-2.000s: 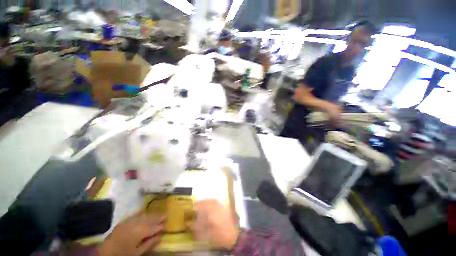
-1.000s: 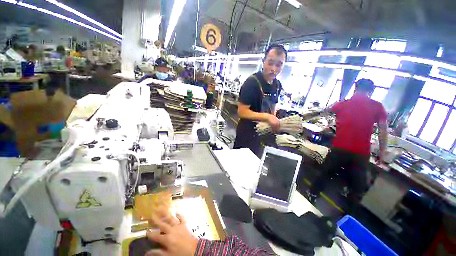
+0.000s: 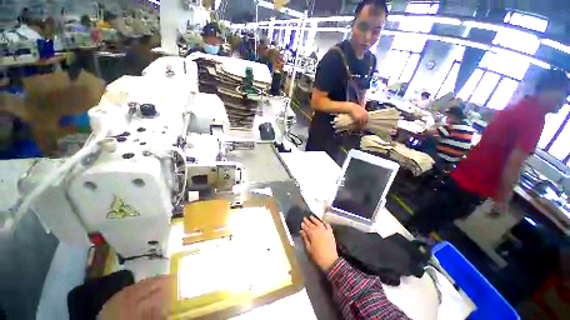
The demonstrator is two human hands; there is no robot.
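Note:
The yellow-edged template [image 3: 290, 262] lies below and right of the white sewing machine head [image 3: 119, 212]. Its window shows bright white, with an amber flap [image 3: 206, 217] at the back. My left hand [image 3: 140, 300] is blurred and cut off by the bottom edge. It overlaps a rounded black piece [image 3: 97, 292] left of the template; whether it grips it is unclear. My right hand [image 3: 320, 242] is right of the template, its slightly spread fingertips resting on a single black piece [image 3: 296, 219] on the grey plate. Its grip is not visible.
A heap of black pieces [image 3: 381, 253] lies right of my right hand, below the control screen [image 3: 364, 187]. A blue bin [image 3: 472, 281] is at the lower right. A person [image 3: 344, 81] holding beige pieces stands beyond the table; another in red [image 3: 506, 150] is farther right.
My right hand has moved off the template to the single black piece. My left hand now shows at the lower left. The dark piece at the template's front is gone from there. The person in red moved right.

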